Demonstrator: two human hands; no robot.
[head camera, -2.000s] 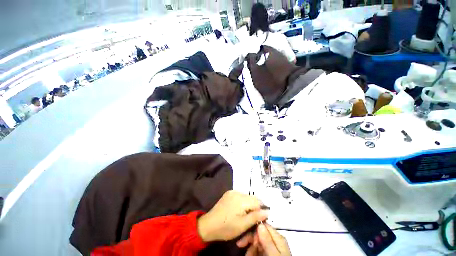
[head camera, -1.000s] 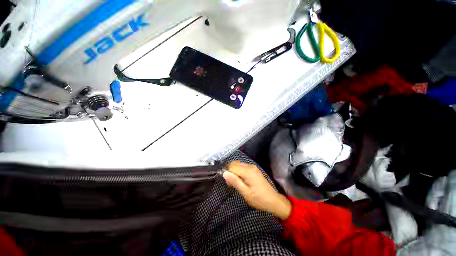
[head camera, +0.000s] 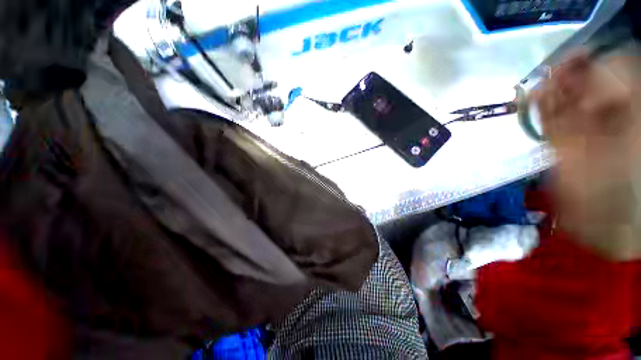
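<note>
The dark brown garment (head camera: 295, 218) lies over the table's front edge and the checked lap, with a grey strip (head camera: 190, 197) across it and a zipper edge (head camera: 306, 171) along its upper side. My right hand (head camera: 590, 148) is raised at the far right, large and blurred, over the table's right end. A green scissor loop (head camera: 528, 116) shows just beside its fingers; whether they touch is unclear. Only a red sleeve shows for my left arm at the lower left; the left hand is not visible.
The white JACK machine (head camera: 422, 42) stands behind, its presser foot area (head camera: 263, 102) left of centre. A black phone (head camera: 397, 119), black snips (head camera: 485, 111) and a blue-tipped tool (head camera: 316, 103) lie on the table. White and dark pieces (head camera: 492, 246) are piled below right.
My right hand has left the zipper end and moved up to the far right. The garment is now bunched and folded at the left and centre instead of stretched along the table edge.
</note>
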